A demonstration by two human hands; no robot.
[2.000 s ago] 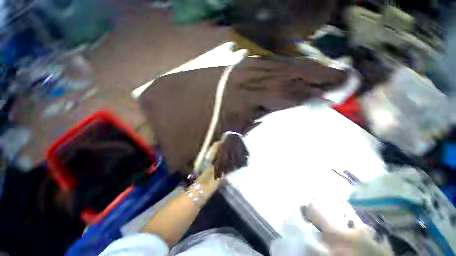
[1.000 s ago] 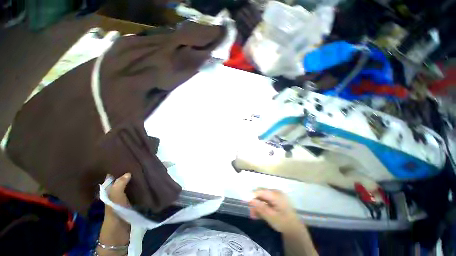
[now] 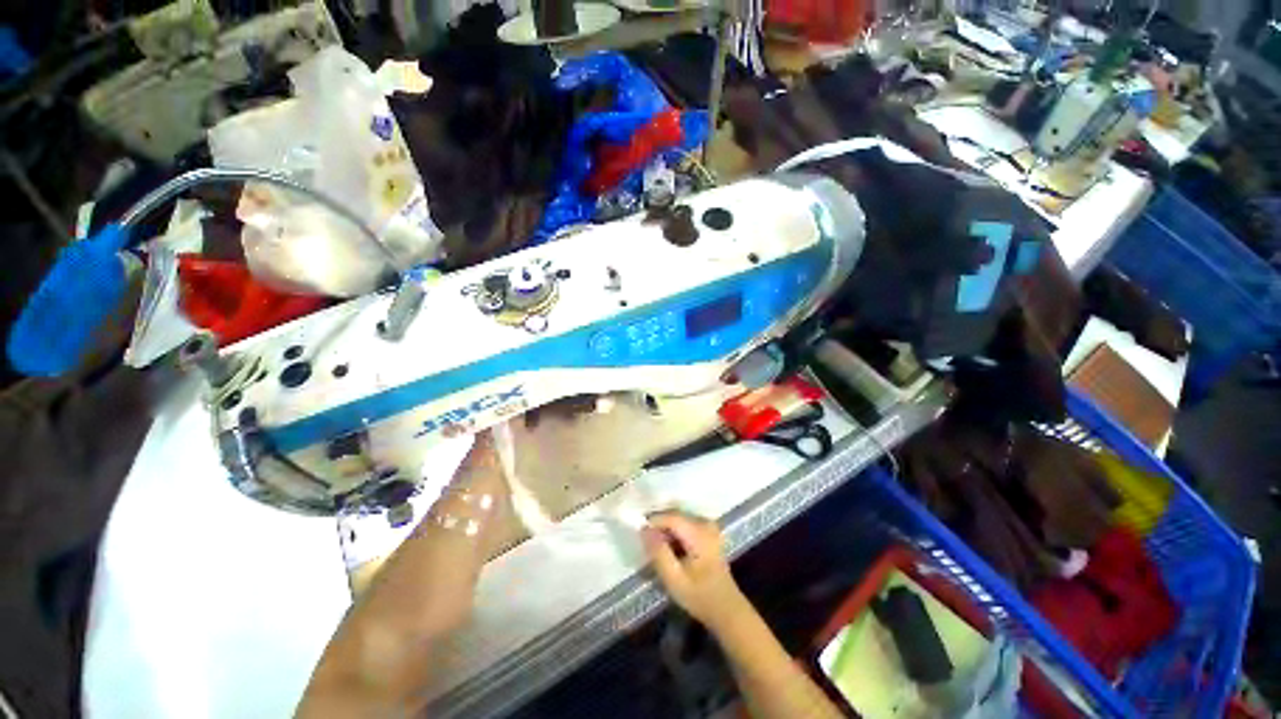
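The white sewing machine head with a blue stripe and "JACK" lettering (image 3: 632, 330) lies across the middle. My left arm reaches in below its left part; my left hand (image 3: 482, 471) is mostly hidden under the head, so its fingers cannot be made out. A narrow white strip (image 3: 527, 509) hangs from beside my left hand and bends right toward my right hand. My right hand (image 3: 686, 551) is over the table's front edge, its fingertips closed at the strip's blurred end. Black shears (image 3: 801, 433) and a red-handled tool (image 3: 766, 405) lie right of the strip.
A measuring scale runs along the table's front edge (image 3: 801, 492). A blue crate (image 3: 1225, 604) with brown, red and yellow cloth stands at lower right, a cream tray (image 3: 857, 649) beside it. A blue lamp piece (image 3: 68, 302) on a bent stalk is at left.
The view has swung right; the large brown cloth with the pale band has left it. My left hand has moved from the brown cloth to under the machine head. My right hand is now at the strip.
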